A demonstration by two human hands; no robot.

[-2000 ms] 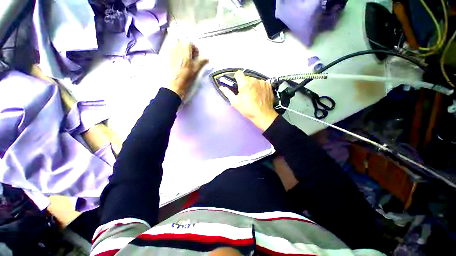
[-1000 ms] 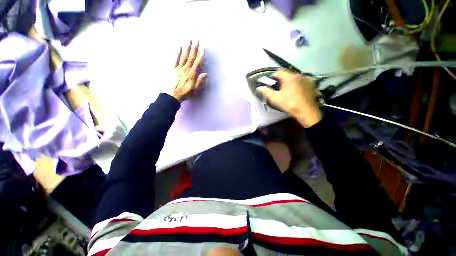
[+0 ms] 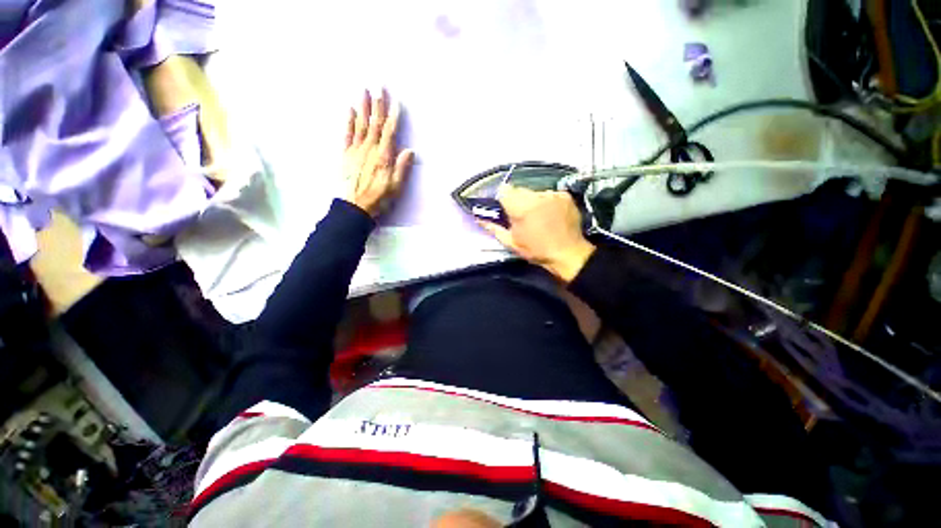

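My left hand [image 3: 376, 157] lies flat with fingers spread on pale cloth [image 3: 425, 186], which is bleached near-white by glare with a faint lilac tint, so its edges are hard to tell. My right hand [image 3: 539, 225] grips the steam iron [image 3: 516, 184], whose dark pointed front faces left toward my left hand. The iron rests on the pale surface near the table's front edge. Black tailor's shears [image 3: 671, 129] lie right of the iron, blades pointing up and away, partly crossed by the pale hose [image 3: 753, 166].
Another person's arm [image 3: 191, 103] reaches in at the left among a crumpled lilac garment bundle [image 3: 93, 134]. A small lilac scrap [image 3: 699, 64] lies beyond the shears. A black cable [image 3: 769, 103] curves right, and a thin white cord [image 3: 769, 301] runs down right. Machine-like equipment [image 3: 62, 449] is at lower left.
The lilac panel between my hands now looks nearly white. The iron first moved right, uncovering the shears' blades, then came back left. My left hand has gone from raised and blurred to flat.
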